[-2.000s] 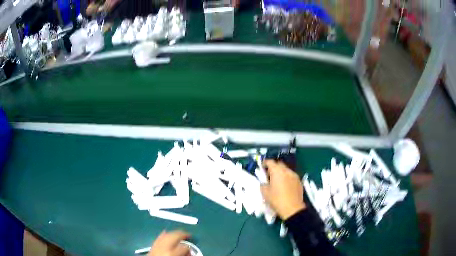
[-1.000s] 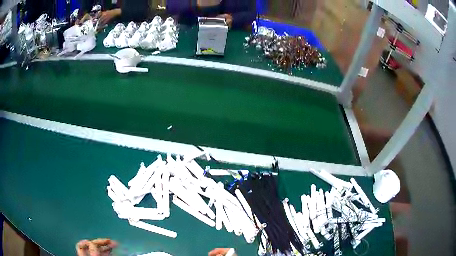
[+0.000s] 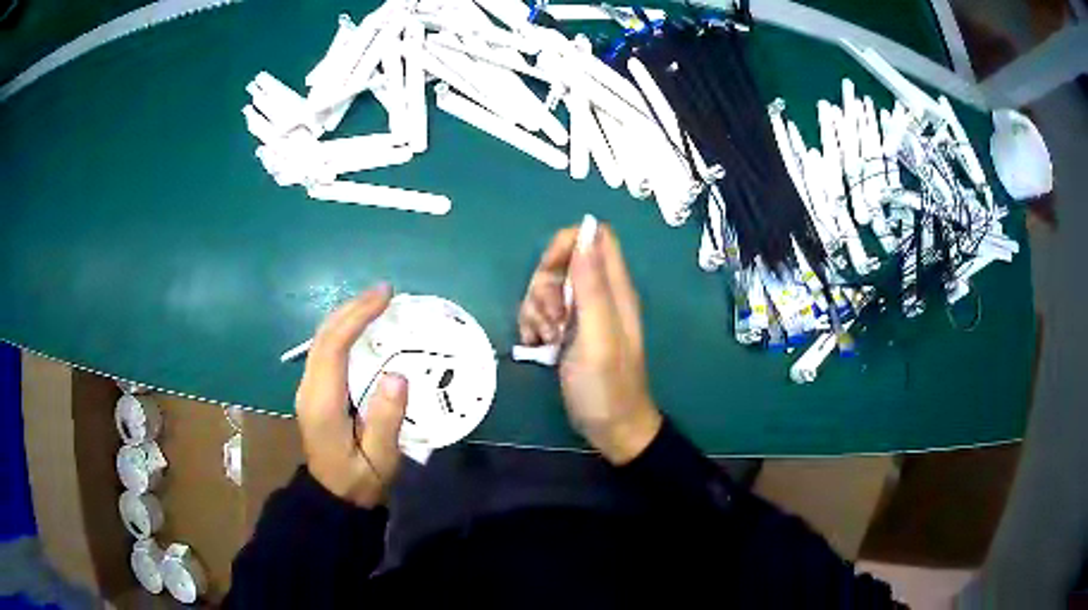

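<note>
My left hand (image 3: 346,399) holds a round white housing (image 3: 459,369) near the bench's front edge. The housing's face shows dark openings and a thin black lead. A thin white stick end shows at its left side. My right hand (image 3: 597,334), just right of the housing, is curled around a white stick (image 3: 587,232). The stick's tip shows above the fingers, and a small white piece shows at the hand's left. What else the palm holds is hidden. A pile of white sticks (image 3: 501,89) lies behind the hands.
A black cable bundle (image 3: 740,143) lies right of the stick pile. White sticks with leads (image 3: 895,179) lie further right. A white cup (image 3: 1021,155) stands at the bench's right edge. A cardboard carton (image 3: 280,524) below left holds several white housings (image 3: 140,467).
The view has tilted down to the bench's front. My right hand was at the cable bundle two seconds ago and is now beside the housing with a white stick. The housing is now fully visible.
</note>
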